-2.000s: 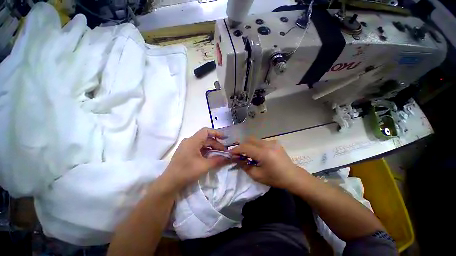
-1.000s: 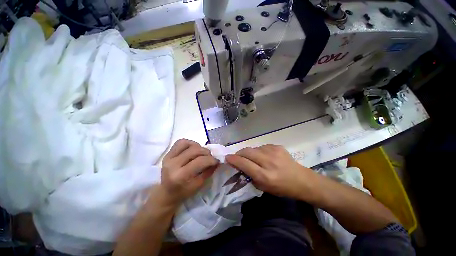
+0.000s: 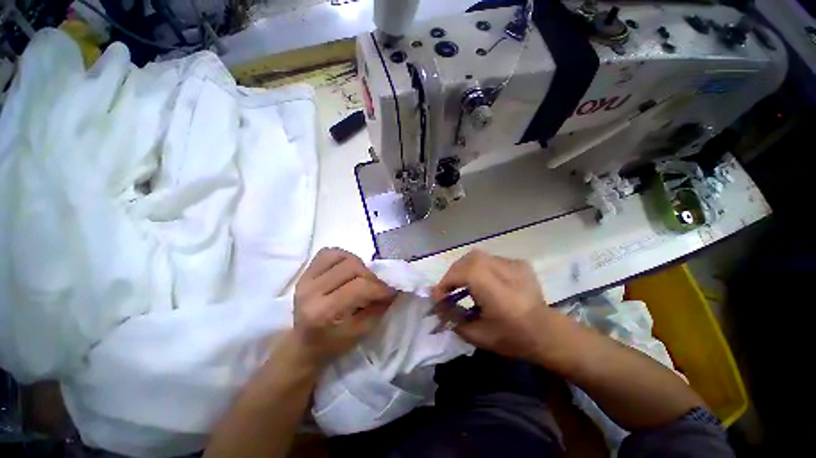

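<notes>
The white garment (image 3: 385, 344) lies over my lap and the table's front edge, with its main heap at the left. My left hand (image 3: 338, 295) pinches its upper edge just in front of the machine bed. My right hand (image 3: 497, 300) is to the right of it, holding dark thread snips (image 3: 454, 310) with the blades pointing left at the garment. The blades are blurred. Whether the right fingertips also touch the cloth is hard to tell.
The white sewing machine (image 3: 501, 89) stands behind my hands, its needle area (image 3: 416, 192) nearest. A small black object (image 3: 347, 127) lies left of it. A green dish (image 3: 680, 207) and white scraps (image 3: 608, 192) are at the right. A yellow bin (image 3: 693, 340) is below right.
My right hand has moved from the pinched edge slightly right, and the snips have swung up from pointing down-left to pointing left. My left hand stays on the garment edge.
</notes>
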